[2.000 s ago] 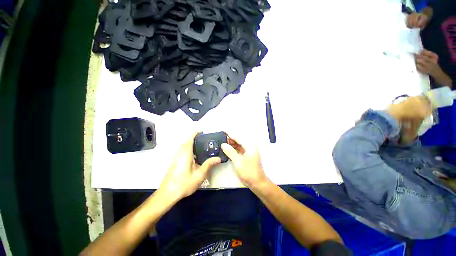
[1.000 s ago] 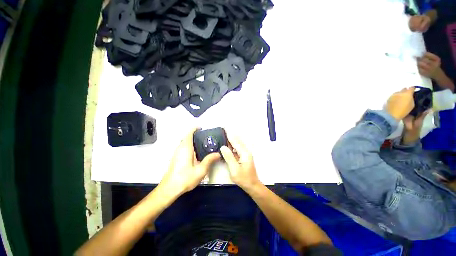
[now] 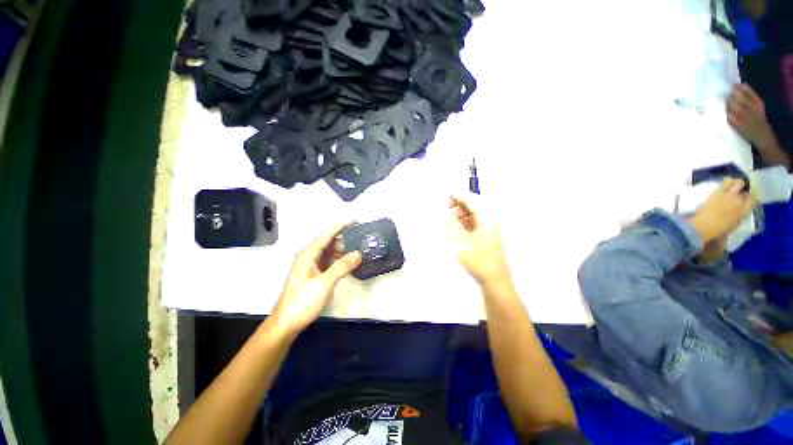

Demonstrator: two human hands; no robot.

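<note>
A palm-sized black cube unit (image 3: 381, 249), with a round centre and small pale details on its top face, is in my left hand (image 3: 311, 276). The thumb lies on its near left edge. My right hand (image 3: 480, 243) is apart from the unit, at the lower part of a slim black tool (image 3: 474, 181). The hand hides most of the tool; only its tip and upper handle show. Whether the fingers touch it cannot be told. Another black cube unit (image 3: 233, 218) stands at the left of the white table, a dark hole in its right side.
A big heap of flat black die-cut covers (image 3: 348, 78) lies at the back left. At the right a person in a denim jacket (image 3: 661, 313) handles a dark piece. Another person's hand (image 3: 749, 113) shows behind. A dark green channel (image 3: 78, 217) runs along the left.
My right hand has let go of the cube unit and moved right to the black tool. My left hand still holds the unit. The neighbour's hands and dark piece have moved.
</note>
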